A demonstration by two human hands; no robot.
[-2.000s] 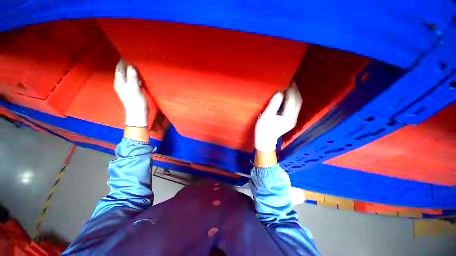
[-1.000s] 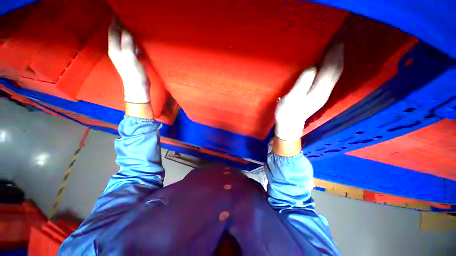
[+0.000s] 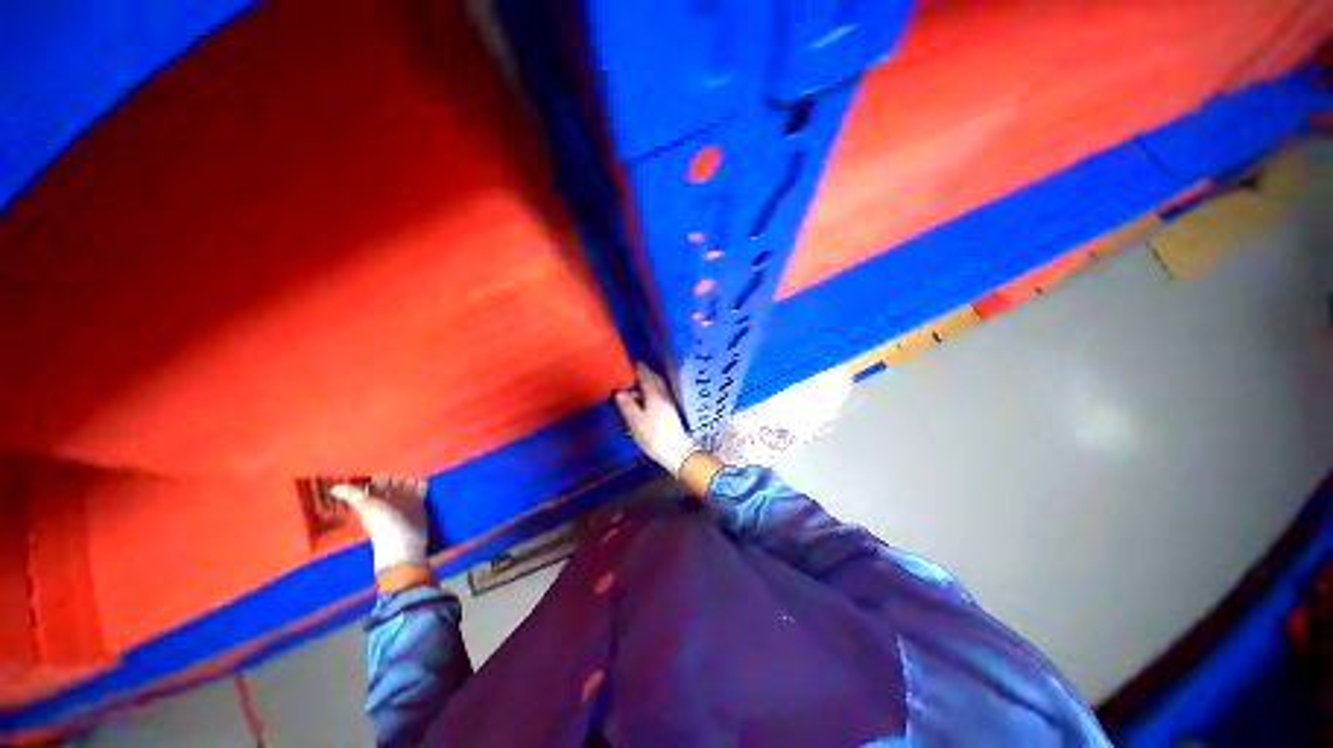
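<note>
A wide red sheet or stack fills the shelf in front of me, its right corner close to the blue rack upright. My left hand, in a white glove, is at the shelf's front edge, its fingertips by a small dark opening between red pieces. My right hand, also gloved, is at the right front corner of the red stack beside the foot of the upright. Whether either hand grips anything is unclear, as the fingers are small and partly hidden.
A blue shelf beam runs below the red stack. More red stock lies right of the upright. Pale crumpled plastic is low by the rack, and tan cardboard lies beyond. A blue edge shows at lower right.
The view has turned and moved right, bringing the upright to the middle. My hands have left the sides of the red block and are now lower, at the shelf's front edge.
</note>
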